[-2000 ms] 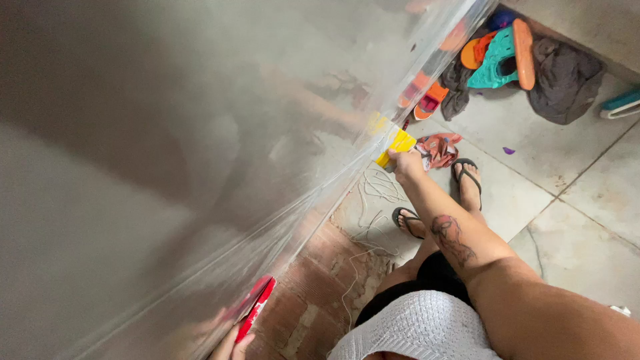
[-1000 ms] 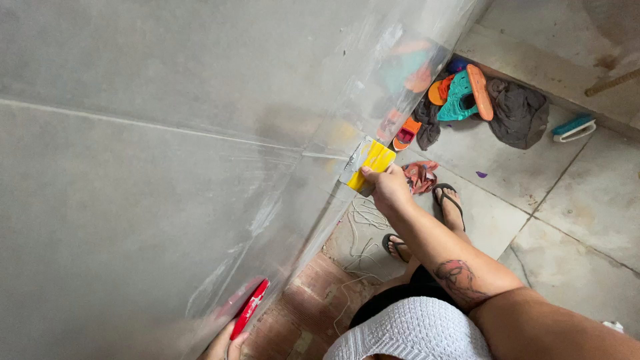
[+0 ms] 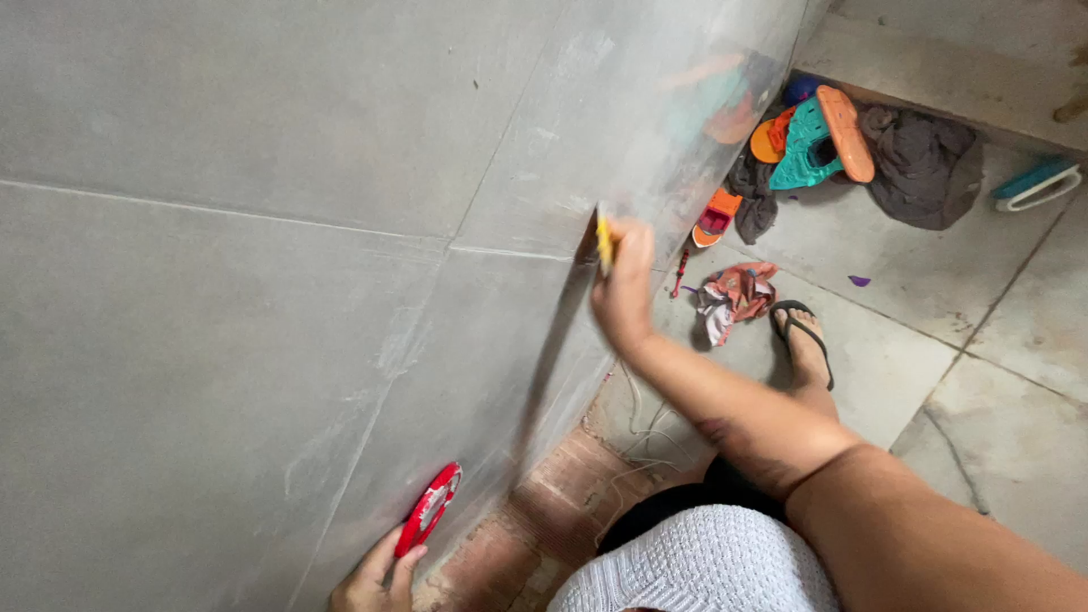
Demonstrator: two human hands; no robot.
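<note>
Grey wall tiles (image 3: 212, 340) with pale joint lines fill the left and middle of the head view. My right hand (image 3: 627, 276) grips a yellow putty knife (image 3: 604, 242), seen nearly edge-on, its end against the tiles by a joint; hand and knife are slightly blurred. Pale smears mark the tiles around the joints. Low in the view, my left hand (image 3: 382, 578) holds a round red plastic lid or shallow container (image 3: 427, 508) by its edge, close to the wall. Whitish paste coats part of its inner face.
Plastic toys (image 3: 803, 149), a dark cloth (image 3: 922, 170) and a blue-and-white brush (image 3: 1035, 185) lie along a ledge (image 3: 952, 76). Nearer are a crumpled reddish cloth (image 3: 735, 297), a toy boat (image 3: 716, 217) and loose white string (image 3: 650, 425). My sandalled foot (image 3: 803, 344) is on the floor tiles.
The putty knife has turned from showing its broad yellow face to nearly edge-on. The view has shifted to show more of the wall. My left hand still holds the red lid or container.
</note>
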